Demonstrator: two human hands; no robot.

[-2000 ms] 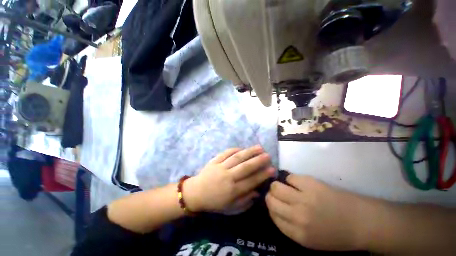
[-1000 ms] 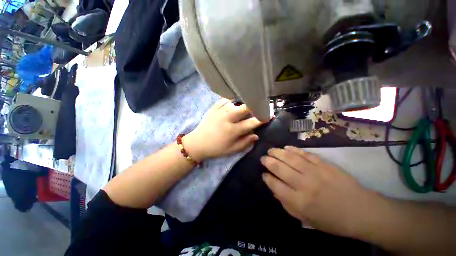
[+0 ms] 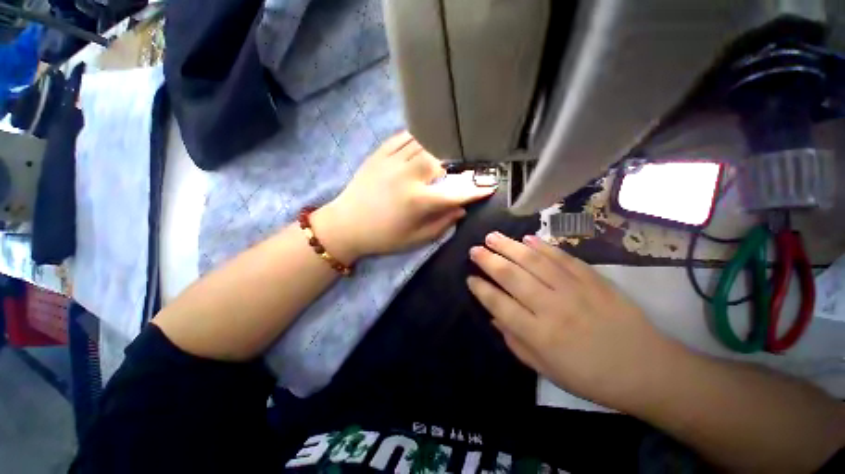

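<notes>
The cream sewing machine head (image 3: 472, 74) stands over the work, its needle area brightly lit. A grey fabric panel (image 3: 269, 194) lies left of the needle, partly under my left hand. A dark fabric panel (image 3: 435, 315) runs from the needle area down to my lap. My left hand (image 3: 394, 199), with a beaded bracelet, lies on the fabric, fingertips close beside the presser foot (image 3: 484, 176). My right hand (image 3: 547, 305) rests flat on the dark panel, right of my left hand and below the needle, fingers slightly spread.
A phone with a white screen (image 3: 669, 192) lies behind right of the needle. Scissors with green and red handles (image 3: 755, 296) and a black cord lie at the right. Stacked grey pieces with dark edges (image 3: 116, 185) lie at the left. Bunched dark fabric (image 3: 218, 83) lies at the back left.
First both hands were together at the fabric edge near my body; then they moved up to the needle with the dark panel spread. The view has since shifted closer to the machine head.
</notes>
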